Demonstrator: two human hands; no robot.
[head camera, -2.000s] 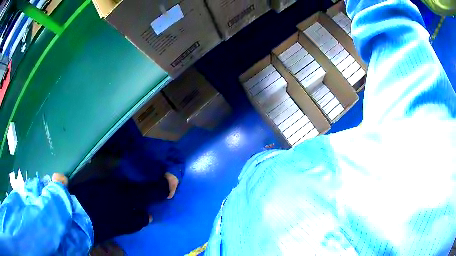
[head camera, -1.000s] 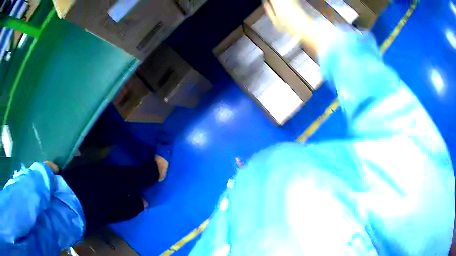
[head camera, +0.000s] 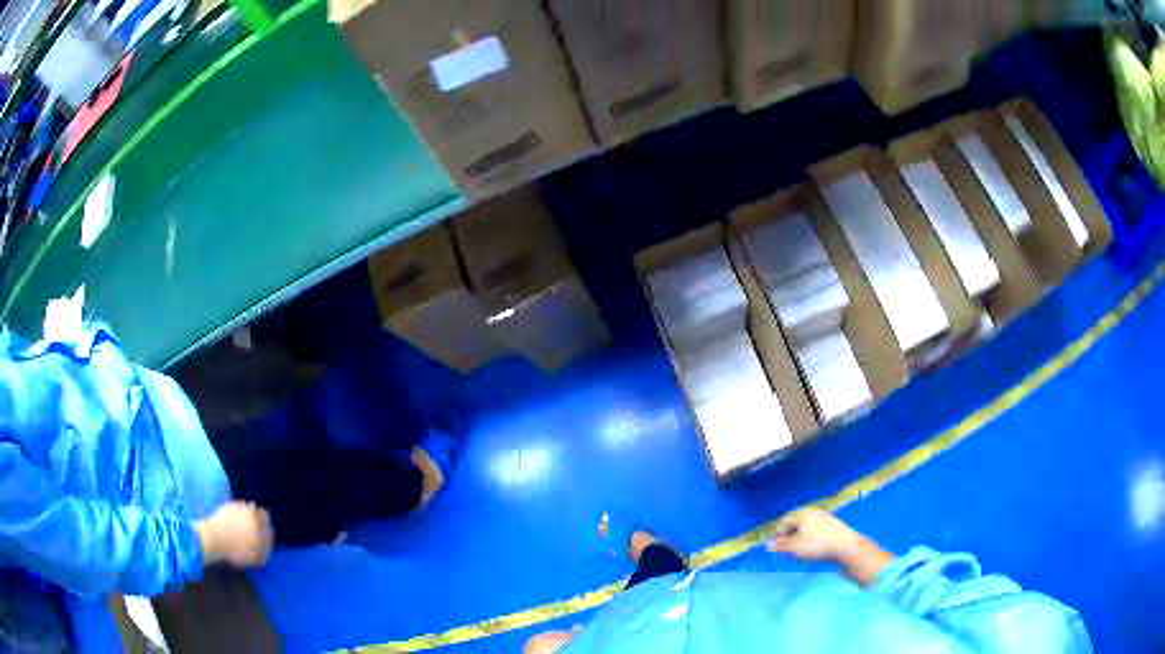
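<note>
My right hand (head camera: 824, 534) is low over the blue floor in front of my light blue smock, with loosely bent fingers and no object visible in it. My left hand (head camera: 549, 641) shows only as a small patch at the bottom edge, mostly cut off. Nearest ahead, open brown shipping cartons (head camera: 782, 355) stand in a row on the floor. They hold tight rows of white product boxes (head camera: 741, 403). Neither hand touches them.
Tall brown cartons (head camera: 505, 121), one with a white label, stand along the green bench (head camera: 294, 192). Closed cartons (head camera: 543, 300) sit below. A coworker in light blue (head camera: 96, 447) stands at left. A yellow line (head camera: 945, 441) crosses the floor.
My right arm has come back from over the floor cartons at upper right to near my body. The view has shifted, showing more cartons at right. The coworker's hand is now visible.
</note>
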